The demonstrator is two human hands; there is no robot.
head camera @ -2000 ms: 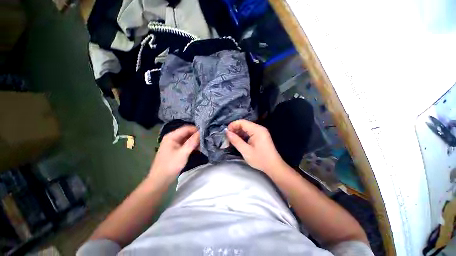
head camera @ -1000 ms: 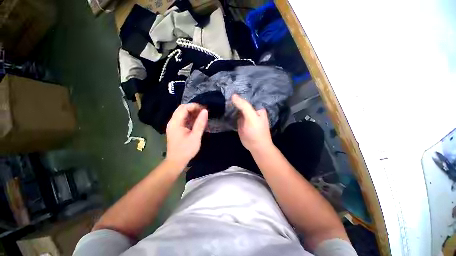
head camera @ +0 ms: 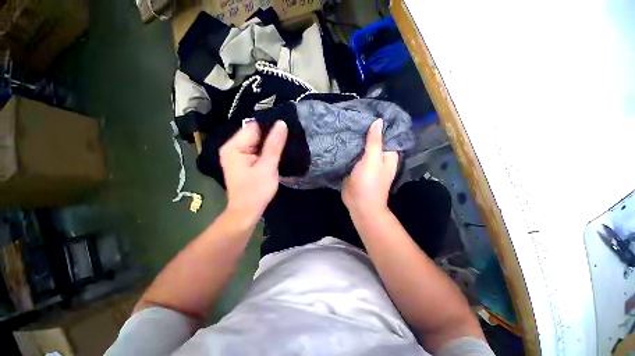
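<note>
The grey patterned garment piece [head camera: 334,132] is held above my lap, stretched sideways between my hands. Its black rib cuff [head camera: 296,142] is on the left end. My left hand [head camera: 252,163] grips the cuff between thumb and fingers. My right hand [head camera: 370,167] grips the grey cloth, thumb on top; the fingers underneath are partly hidden.
Black and cream garments [head camera: 254,45] with a twisted cord are heaped ahead on a cardboard box. A blue plastic crate [head camera: 379,49] is beside them. The white wood-edged table [head camera: 487,104] is on the right, with scissors [head camera: 616,243] on it. A cardboard box [head camera: 52,156] stands on the left floor.
The grey piece has been turned and spread sideways, its black cuff now out at the left. My hands, apart at the cloth one second ago, now grip it and are wider apart.
</note>
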